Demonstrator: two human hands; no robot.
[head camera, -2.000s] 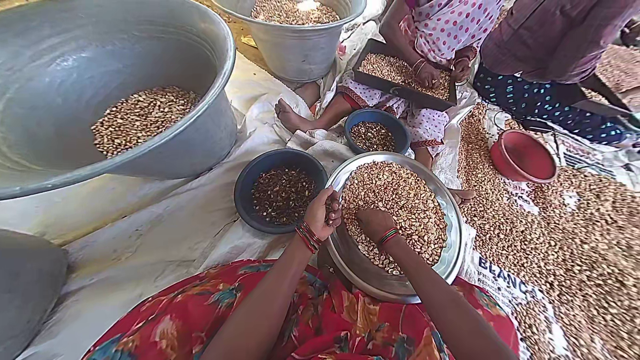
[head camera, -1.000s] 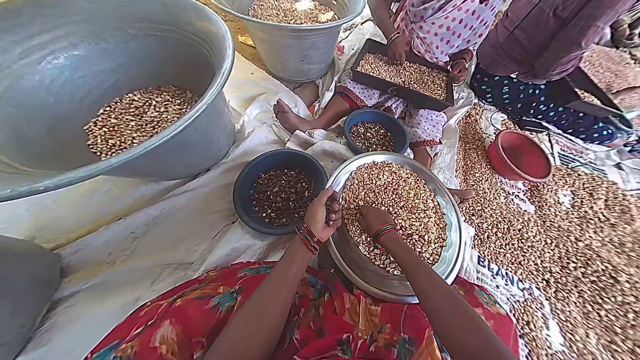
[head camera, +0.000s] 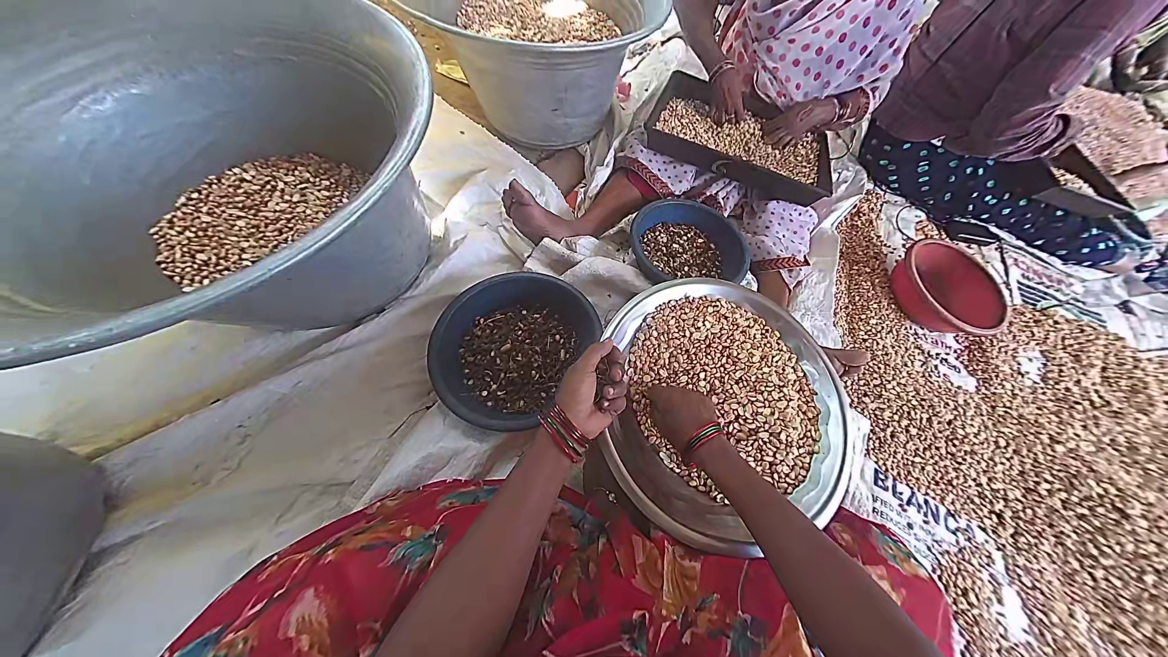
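A round steel tray (head camera: 835, 456) rests by my lap, holding a heap of light brown seeds or nuts (head camera: 730, 383). My left hand (head camera: 593, 388) is above the tray's left rim, fingers curled around some small dark pieces that partly show. Into the left part of the heap reaches my right hand (head camera: 680, 420); its fingertips are hidden, so its grip cannot be made out. Just left of the tray stands a dark blue plastic bowl (head camera: 443, 365) with dark husks or discarded pieces (head camera: 516, 356). Red and green bangles circle both wrists.
Large metal tubs (head camera: 401, 182) (head camera: 547, 82) with nuts stand left and behind. Across from me a person sorts in a black rectangular tray (head camera: 721, 164), beside a second blue bowl (head camera: 689, 212). A red bowl (head camera: 954, 287) sits on nuts spread at right; another person sits beyond.
The co-worker's hands have shifted over the black tray, and both are now in its nuts. My own hands stay at nearly the same places.
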